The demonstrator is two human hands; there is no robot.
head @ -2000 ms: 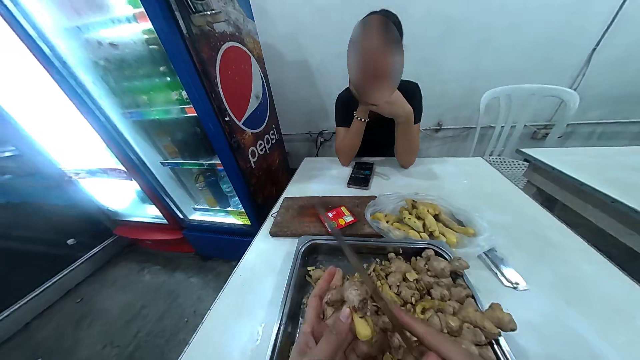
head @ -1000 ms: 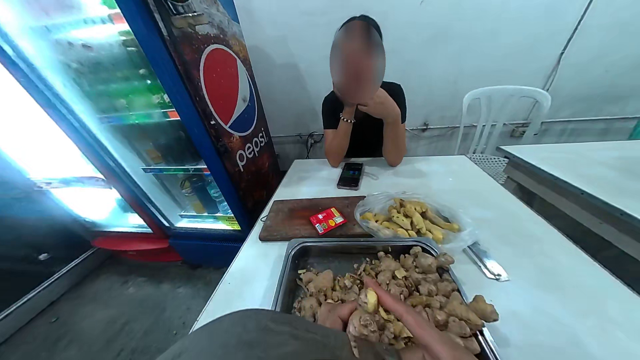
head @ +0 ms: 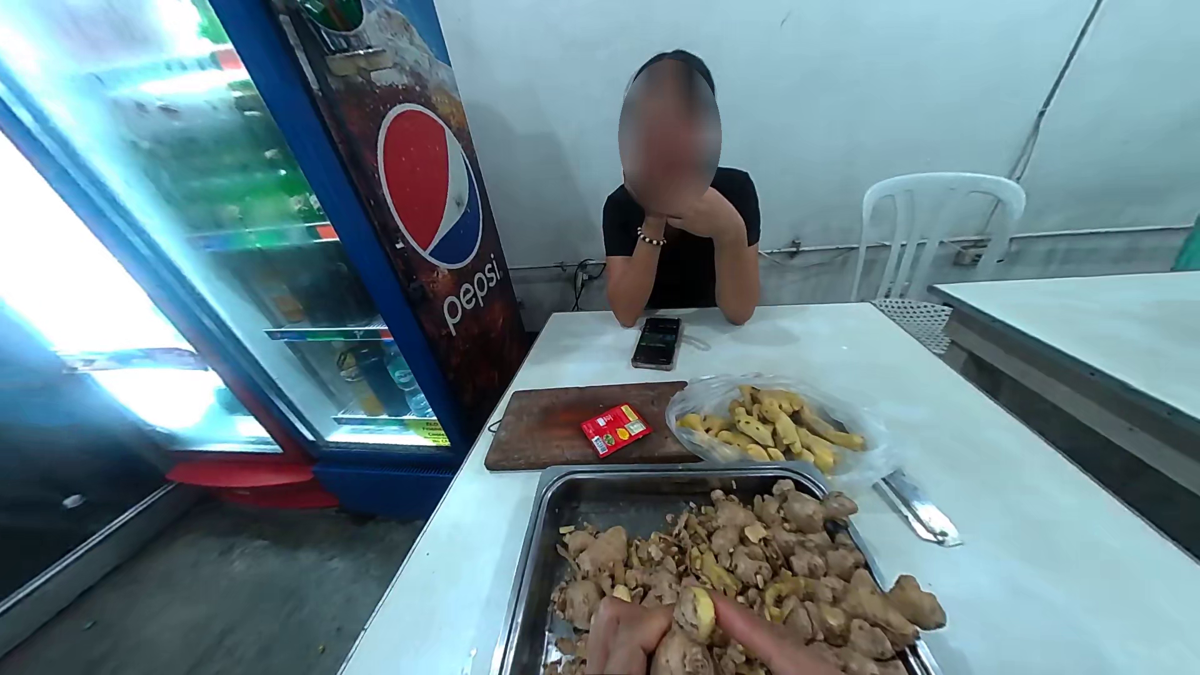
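A metal tray [head: 536,525] at the bottom centre holds many unpeeled ginger roots [head: 806,562] and peel scraps. Over its near part, my left hand [head: 626,637] has its fingers closed around a partly peeled ginger piece [head: 694,614], whose pale yellow flesh shows at the top. My right hand [head: 764,642] is beside that piece, with one finger reaching to its right side; the rest of this hand is cut off by the frame edge. No knife blade shows now. Behind the tray, a clear plastic bag [head: 867,436] holds peeled yellow ginger [head: 778,422].
A wooden cutting board [head: 539,431] bears a red packet [head: 615,429]. A phone [head: 657,343] lies before a seated person whose elbows rest on the table. Right of the tray is a silvery packet [head: 919,508]. A drinks fridge [head: 422,309] stands left, a white chair [head: 937,211] behind.
Two seconds ago a long knife blade stood out over the tray between my hands; it is out of sight now. A dark sleeve or cloth covering the near tray edge one second ago is gone.
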